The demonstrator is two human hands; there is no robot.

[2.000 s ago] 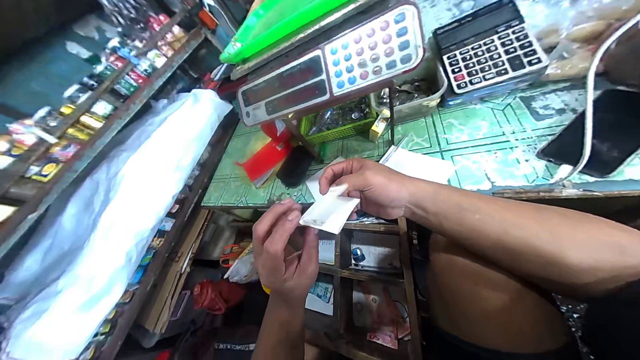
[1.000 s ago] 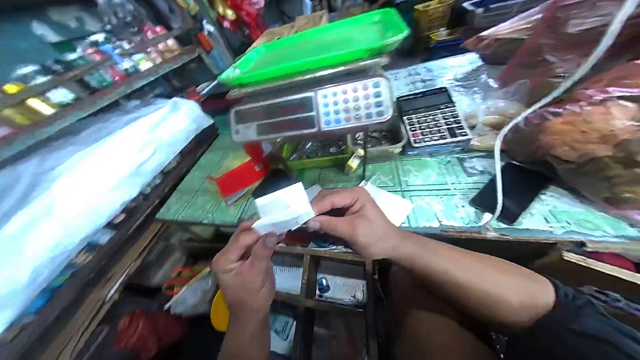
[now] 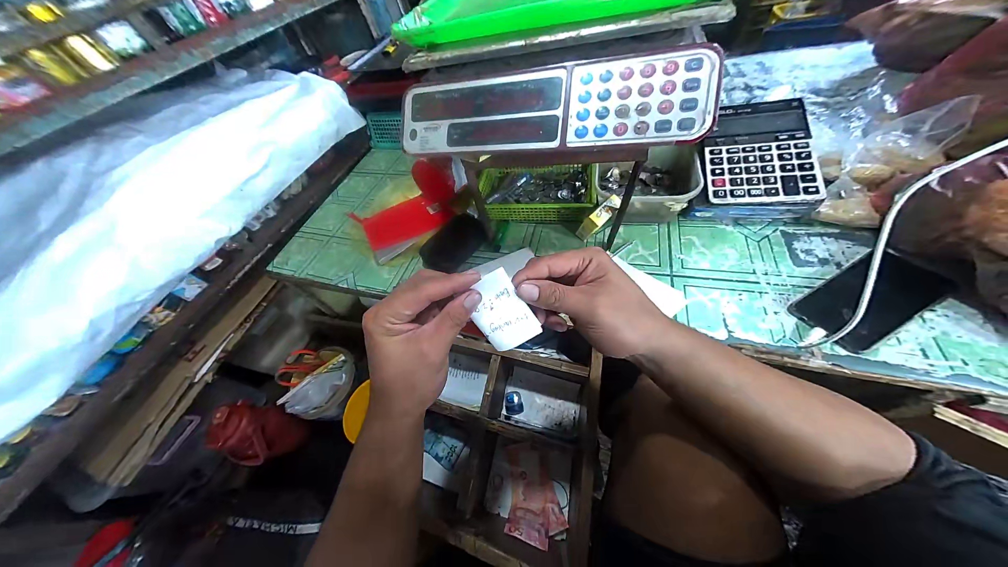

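Note:
My left hand point(image 3: 421, 335) and my right hand point(image 3: 587, 303) pinch a small white slip of paper point(image 3: 508, 319) by its two sides, above the front edge of the counter. The slip bears handwriting. Behind it a paler sheet shows partly; whether it is held or lies on the counter I cannot tell. Just beneath my hands is a wooden drawer with compartments point(image 3: 492, 386), holding red banknotes point(image 3: 529, 496), a bluish banknote point(image 3: 443, 449) and a small blue object point(image 3: 513, 402). Another white paper point(image 3: 650, 287) lies on the counter, partly behind my right hand.
A digital scale point(image 3: 563, 102) stands over a green basket point(image 3: 539, 193) and a tub point(image 3: 657, 185) of coins. To its right are a calculator point(image 3: 760, 161) and a phone point(image 3: 874, 299) with a white cable. Red packaging point(image 3: 405, 228) lies at left, beyond plastic-covered shelving point(image 3: 157, 213).
The white paper between my hands has been turned, and its written side now faces me. One second ago a larger, folded-looking white shape stood up there. The view has shifted.

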